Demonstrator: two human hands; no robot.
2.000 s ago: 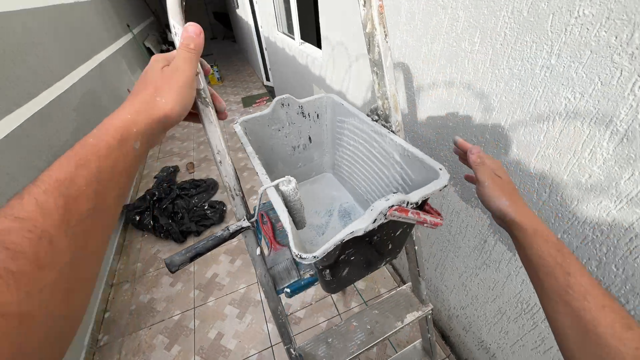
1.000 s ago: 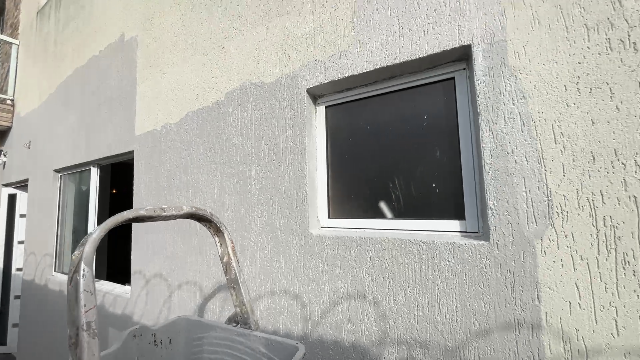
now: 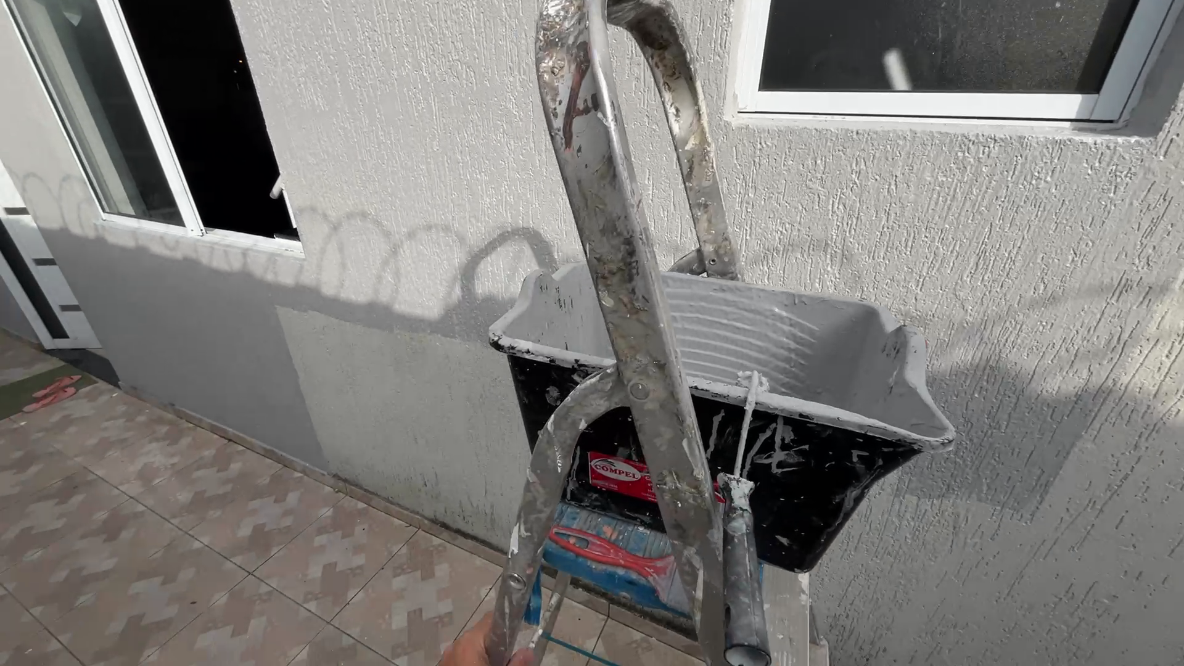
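At the bottom edge, part of my left hand (image 3: 476, 644) grips the side rail of a paint-spattered metal stepladder (image 3: 618, 231); most of the hand is cut off. My right hand is out of view. A black plastic paint bucket (image 3: 814, 481), coated grey inside, rests on the ladder behind its curved top rail. The paint roller's dark handle (image 3: 745, 592) hangs down outside the bucket, its wire frame hooked over the rim; the roller head is hidden. Below the bucket, a red-handled paintbrush (image 3: 606, 553) lies on the blue ladder platform (image 3: 592, 578).
Behind the ladder stands a textured wall (image 3: 416, 139), painted in differing greys. A sliding window (image 3: 139, 111) is at the left, another window (image 3: 934, 55) at the upper right. Patterned floor tiles (image 3: 231, 555) run along the wall; red sandals (image 3: 53, 393) lie on a green mat at far left.
The view has swung up to the wall and partly back down, now from the ladder's side. Two seconds ago both my hands showed, the right open beside the bucket; now only my left shows, lower on the ladder.
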